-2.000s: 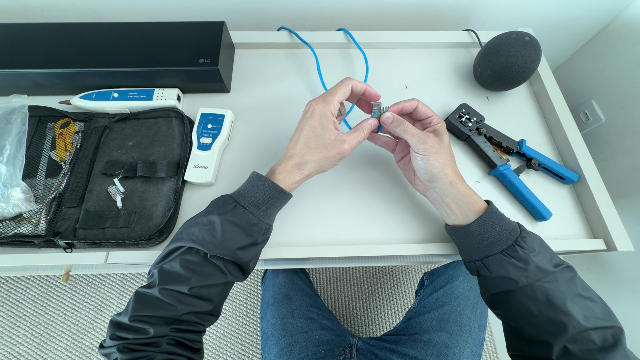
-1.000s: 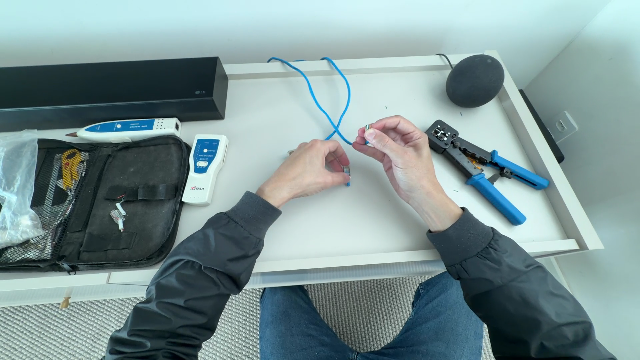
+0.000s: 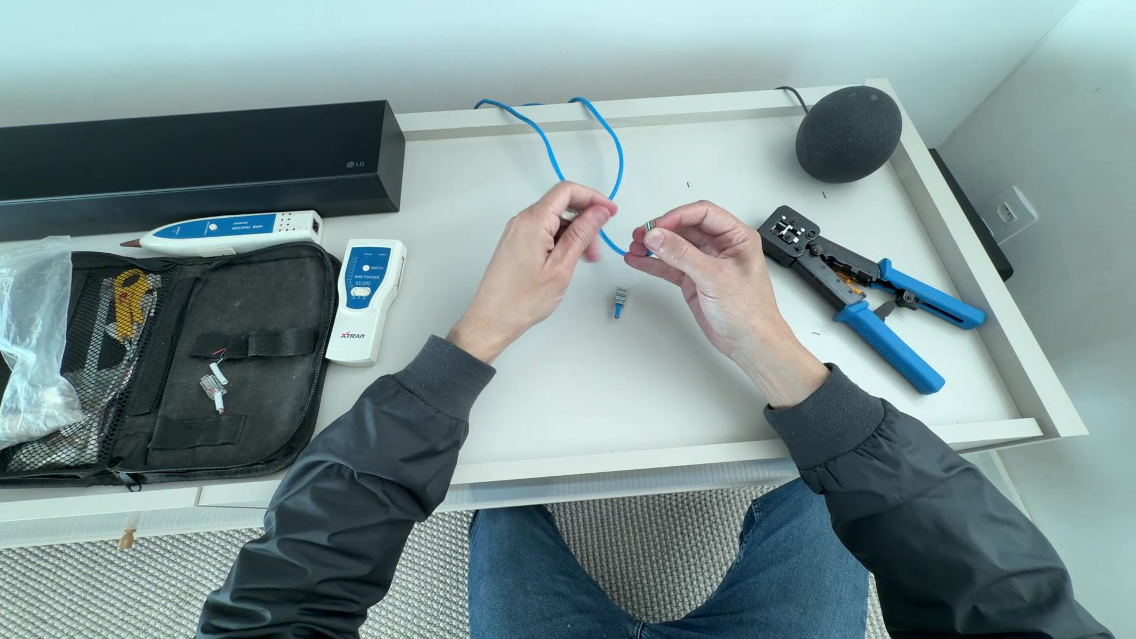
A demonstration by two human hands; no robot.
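Observation:
My left hand (image 3: 552, 253) is raised over the white desk, its fingers curled round a small pale piece (image 3: 571, 214), mostly hidden. Close on its right, my right hand (image 3: 706, 266) pinches the end of a blue network cable (image 3: 619, 155); short striped wires (image 3: 650, 225) show at the fingertips. The hands are apart. Below them, a small metallic connector with a blue end (image 3: 619, 302) lies on the desk. A black crimping tool with blue handles (image 3: 843, 284) lies right of my right hand.
At left are an open black tool case (image 3: 253, 355) with loose connectors (image 3: 214, 385), a clear plastic bag (image 3: 40, 346), a white wire tracker (image 3: 366, 302), a pen-shaped tracker probe (image 3: 232, 232) and a black soundbar (image 3: 195, 160). A round dark speaker (image 3: 848, 133) sits back right, inside the raised rim (image 3: 985, 257).
The hands, together at first, have separated. My left hand has let go of the blue-ended connector, which now lies on the desk, and has moved up towards the cable.

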